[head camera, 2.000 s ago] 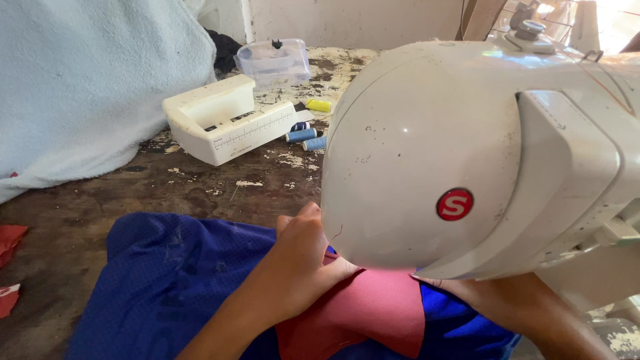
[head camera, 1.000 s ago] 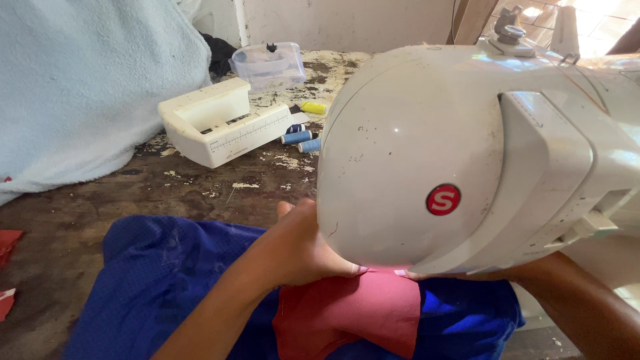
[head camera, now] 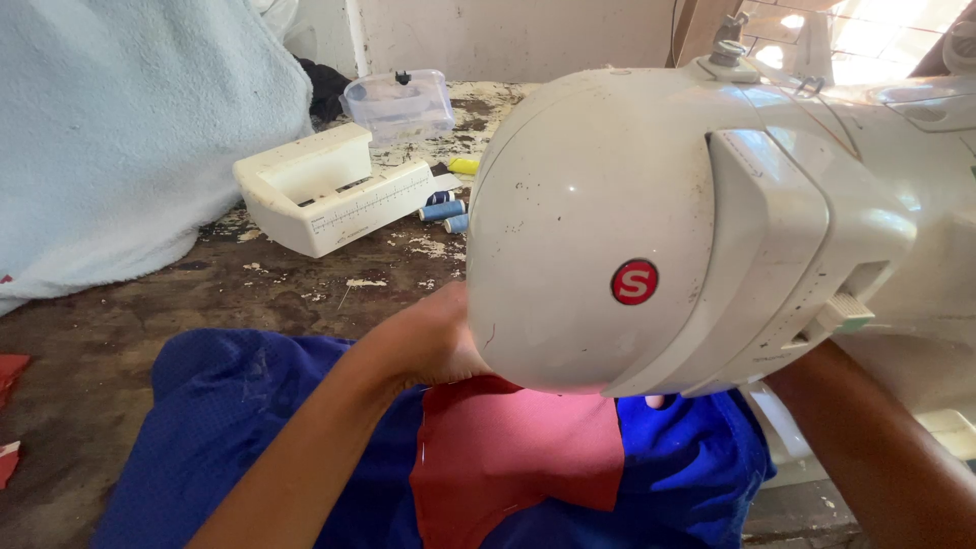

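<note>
A white Singer sewing machine point(head camera: 595, 229) fills the right half of the head view, its rounded end towards me. Under it lies a blue garment point(head camera: 229, 412) with a red cloth piece point(head camera: 526, 450) on top, pins along the red edges. My left hand point(head camera: 438, 335) rests at the red cloth's upper left edge, fingers hidden behind the machine head. My right hand is almost wholly behind the machine; only a fingertip point(head camera: 654, 400) shows on the blue cloth, right of the red piece. The needle and presser foot are out of sight.
A detached cream sewing machine extension tray point(head camera: 366, 210) lies beyond my left hand, beside blue thread spools point(head camera: 442, 210) and a yellow item point(head camera: 463, 165). Farther back is a clear plastic container point(head camera: 400, 107). Light blue fleece point(head camera: 137, 137) covers the left; red scraps point(head camera: 9, 374) lie at the table's left edge.
The fingers that showed below the machine head at the red cloth's upper edge one second ago are now mostly hidden; a fingertip shows farther right, on the blue cloth.
</note>
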